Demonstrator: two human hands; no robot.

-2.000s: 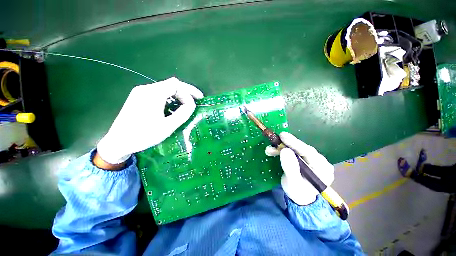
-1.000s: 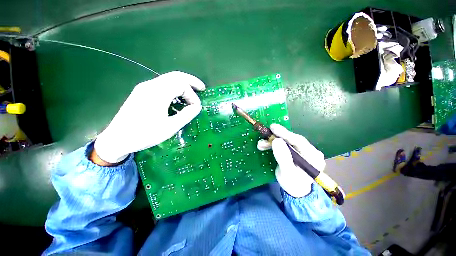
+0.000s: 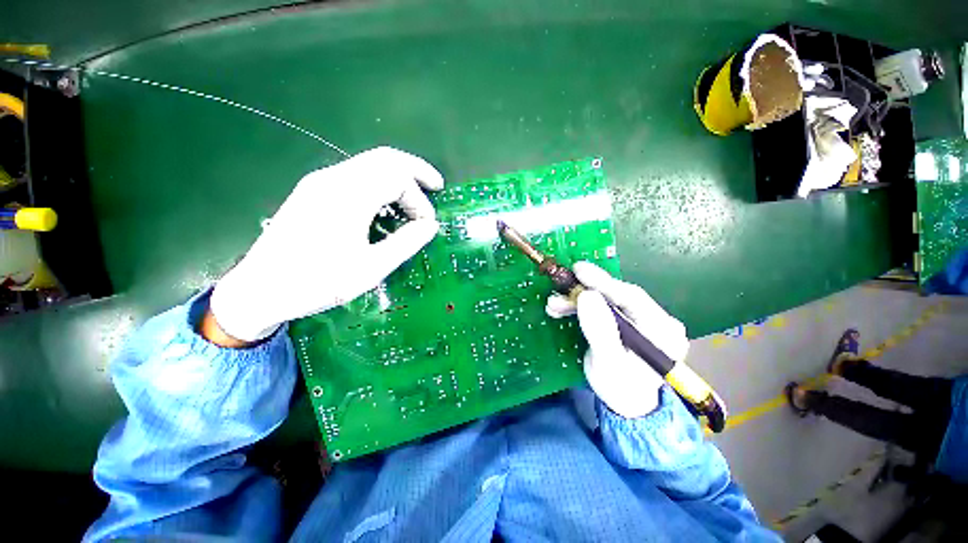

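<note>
The green circuit board point(image 3: 456, 339) lies tilted in front of me, dotted with silvery joints and a bright glare band near its top. My left hand point(image 3: 340, 239), in a white glove, pinches the thin solder wire point(image 3: 228, 103) over the board's upper left; the wire runs in from the left. My right hand point(image 3: 626, 339), also white-gloved, holds the soldering iron point(image 3: 643, 347) like a pen. Its tip is at the upper middle of the board, by the glare, a little right of my left fingertips. Whether the tip touches a joint I cannot tell.
A black divided tray point(image 3: 783, 170) at the right holds white cloth point(image 3: 828, 143) and a white bottle point(image 3: 900, 74). A yellow-black pot point(image 3: 772, 83) sits at its left. Another board point(image 3: 943, 202) is at the right edge. A black tray point(image 3: 96, 255) is at the left. A person's legs show on the floor.
The iron's tip and my right hand have moved left over the board. My left hand has shifted slightly right and up. The person's feet at the right have moved.
</note>
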